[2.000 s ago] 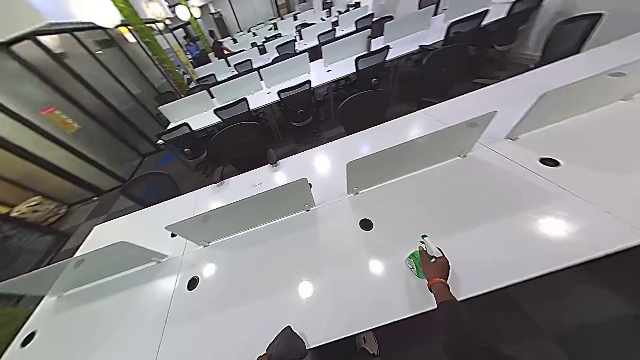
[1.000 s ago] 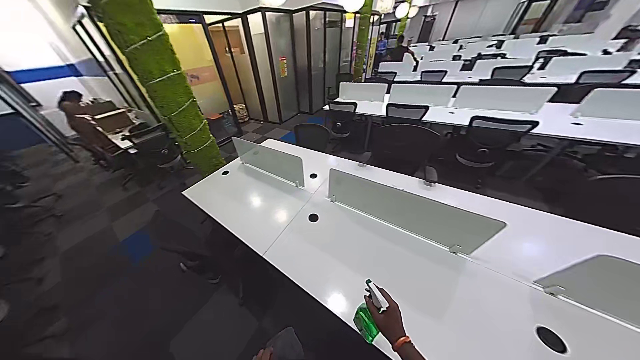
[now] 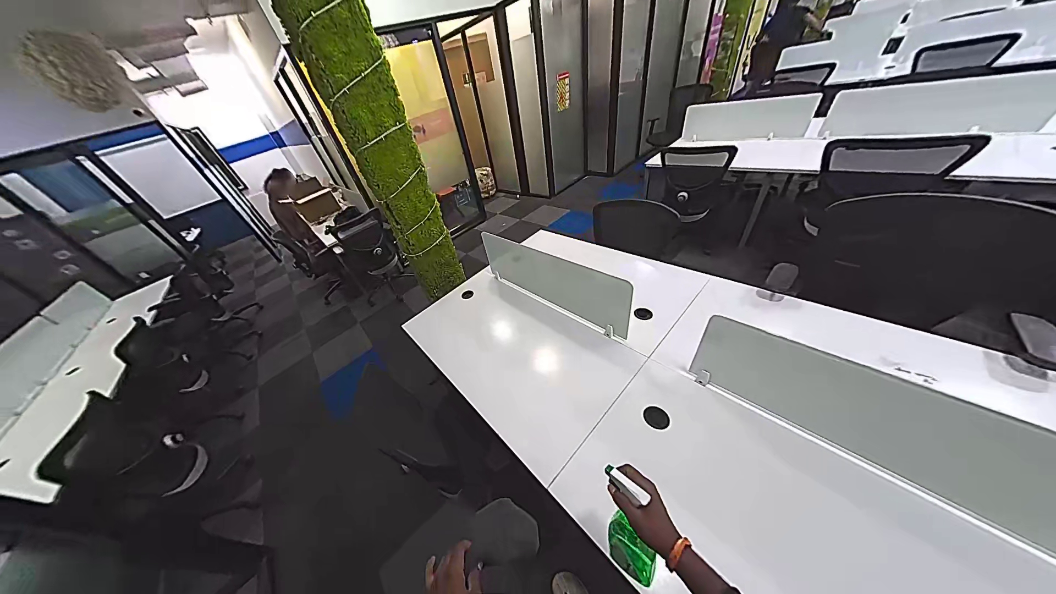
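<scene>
My right hand (image 3: 648,516), with an orange band at its wrist, grips the white trigger head of a green spray bottle (image 3: 631,551) near the front edge of the white desk (image 3: 569,412). The bottle is upright or slightly tilted; whether it touches the desk I cannot tell. At the bottom of the view, left of the desk edge, my left hand (image 3: 452,569) shows partly, fingers apart, nothing seen in it. A dark chair part (image 3: 505,532) is close to it.
Frosted dividers (image 3: 561,285) run along the desk, beside black cable grommets (image 3: 656,418). A moss-covered pillar (image 3: 388,157) rises beyond. Office chairs (image 3: 635,227) line the far side. One person (image 3: 289,210) sits at the left rear; another (image 3: 775,41) is at the upper right.
The view has swung far to the left, bringing in the desk's end and the pillar. My right hand still holds the spray bottle. More of my left hand's fingers now show.
</scene>
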